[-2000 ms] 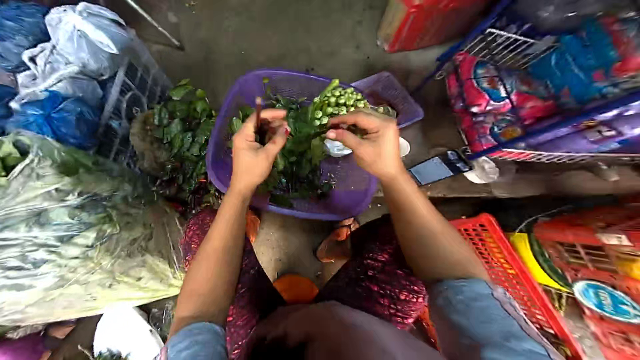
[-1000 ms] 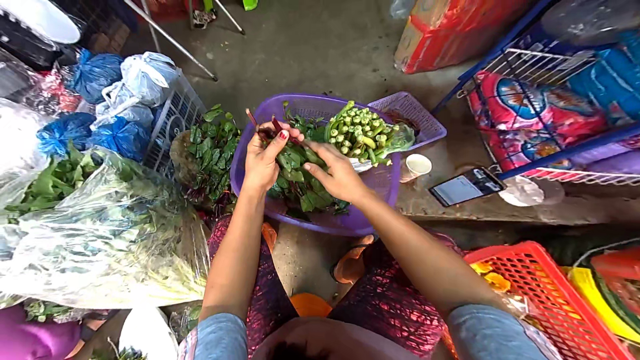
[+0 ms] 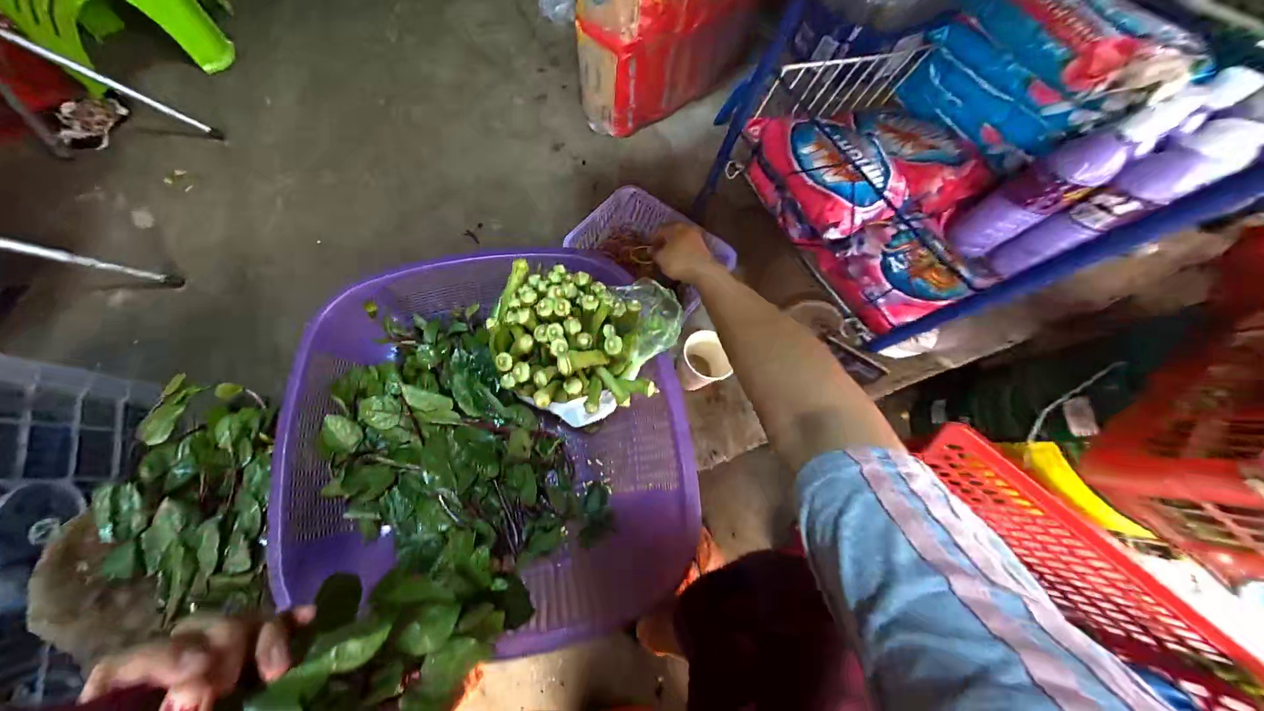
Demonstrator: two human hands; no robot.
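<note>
My left hand, blurred at the lower left, holds a bunch of leafy green stems over the near rim of a large purple plastic basket. Inside that basket lie more leafy greens and a bundle of green stalks, cut ends up, with clear plastic at its right. My right hand reaches into a small purple basket behind it, at a thin brownish tangle; its fingertips are partly hidden, and whether they grip anything is unclear.
A paper cup with liquid stands right of the large basket. More greens lie to its left by a grey crate. At right are a wire rack of packaged goods and a red plastic crate; a taped cardboard box stands behind.
My hands have parted: the right has moved from the leaves to the small basket, the left toward the lower left with the leafy bunch. The view has shifted.
</note>
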